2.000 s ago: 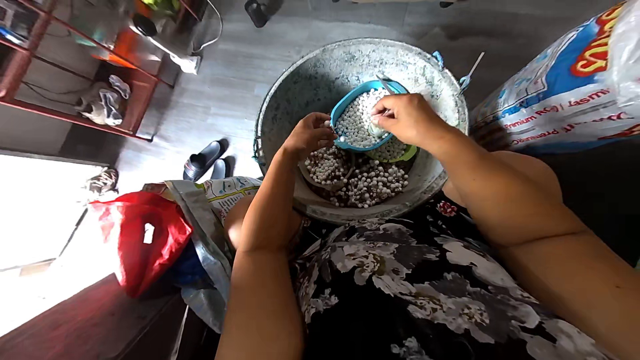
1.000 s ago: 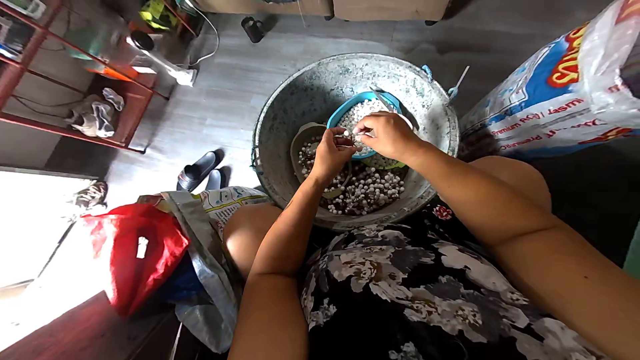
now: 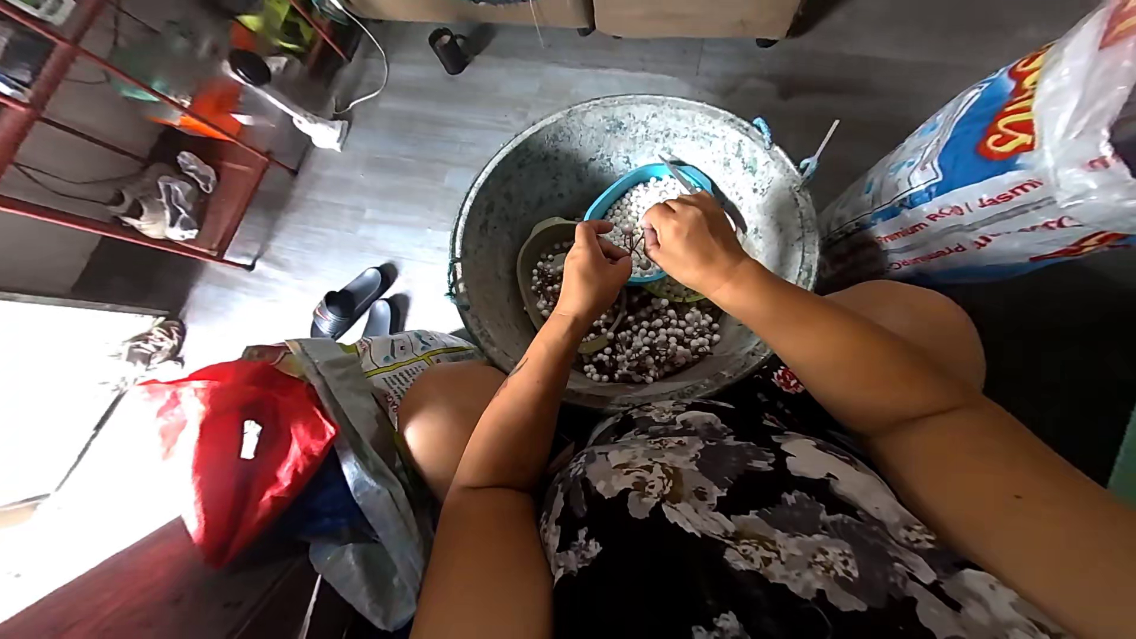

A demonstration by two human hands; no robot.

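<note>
A wide grey tub (image 3: 497,204) stands between my knees. In it are a light-blue basin (image 3: 612,191) of white beads, an olive-coloured container (image 3: 531,257) at the left, and a heap of white beads on dark stems (image 3: 661,342) nearer me. My left hand (image 3: 596,271) and my right hand (image 3: 692,240) meet over the blue basin, with a thin dark stem pinched between their fingertips. From my right hand a pointed metal blade (image 3: 679,175), perhaps of scissors, sticks out past the basin's rim. Part of a green container (image 3: 679,291) shows beneath my right wrist.
Right of the tub stands a large printed rice sack (image 3: 958,177). Black slippers (image 3: 355,302) and a dark mug (image 3: 448,51) are on the floor. A red plastic bag (image 3: 257,453) hangs by my left knee, and a red metal rack (image 3: 142,217) stands at the left.
Both hands have come closer together over the blue basin, where two seconds ago they were apart at its rim and beads. The blade now shows plainly beyond my right hand.
</note>
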